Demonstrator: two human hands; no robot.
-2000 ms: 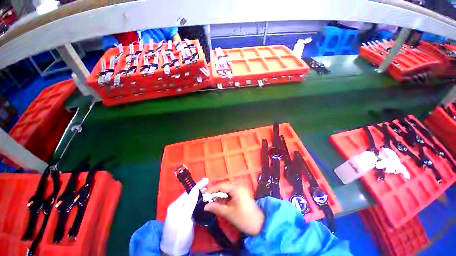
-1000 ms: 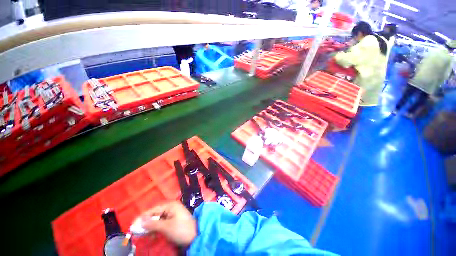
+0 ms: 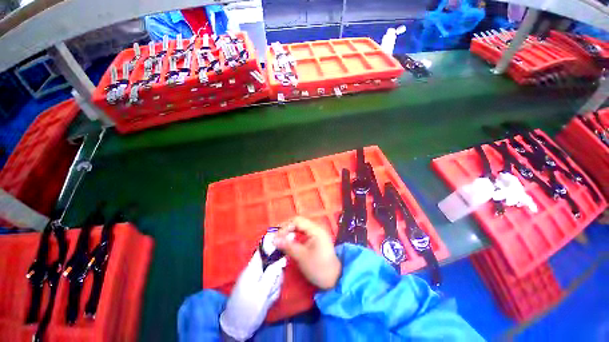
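Observation:
My left hand point(image 3: 252, 294), in a white glove, holds a black-strap wristwatch point(image 3: 270, 254) over the near part of the red-orange compartment tray point(image 3: 250, 194). My right hand point(image 3: 312, 252), bare, is at the top of that watch with its fingers pinched. A small white scrap seems to show at its fingertips, too small to tell clearly. Most of the watch is hidden by both hands. Several black wristwatches point(image 3: 392, 248) lie in the right part of the tray.
A right tray point(image 3: 527, 240) holds black watches, a crumpled white cloth point(image 3: 513, 192) and a translucent white object point(image 3: 461, 200). A left tray point(image 3: 130, 287) holds black watches. Stacked trays point(image 3: 180, 107) with metal-band watches stand across the green bench point(image 3: 300, 120). A person's blue sleeve point(image 3: 163, 25) shows behind.
The view swung right, then back to the bench. The gloved hand, out of view one second ago, shows again. The watch is now turned and mostly covered by the hands.

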